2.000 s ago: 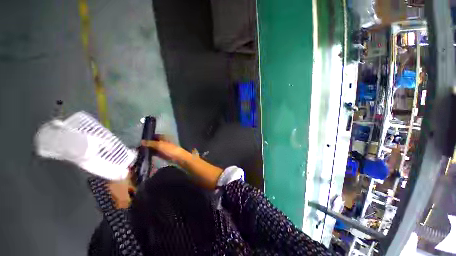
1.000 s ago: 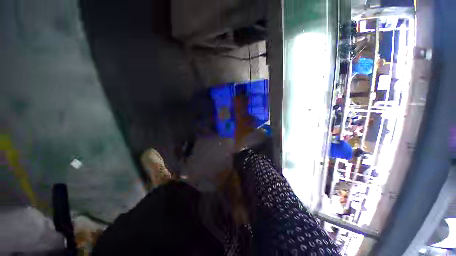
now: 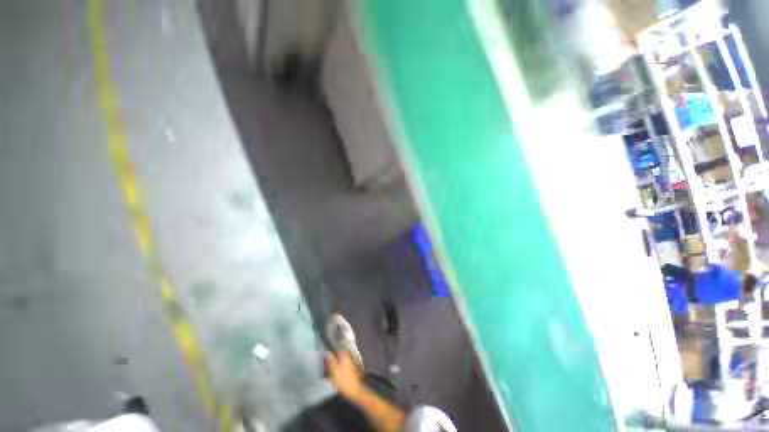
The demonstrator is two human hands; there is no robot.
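A white plastic piece point(image 3: 126, 424) is cut off by the bottom left edge, with a small dark part point(image 3: 135, 406) beside it. It is blurred, and I cannot tell what holds it. My left hand is not in view. My right hand point(image 3: 346, 376) is low in the centre, over my lap and just below a light shoe point(image 3: 341, 332). It is blurred but looks empty, with its fingers a little apart. A white cuff point(image 3: 430, 418) shows at its wrist.
A green bench edge point(image 3: 481, 194) runs diagonally on my right, beside a bright white strip point(image 3: 607, 228). A blue stool point(image 3: 430, 260) is partly under it. Shelving and a person in blue point(image 3: 717, 285) are far right. A yellow line point(image 3: 131, 190) crosses the floor.
My right hand has drawn back from the blue stool towards my lap. The white piece has dropped mostly out of the bottom left of the picture. The view has tilted and swung.
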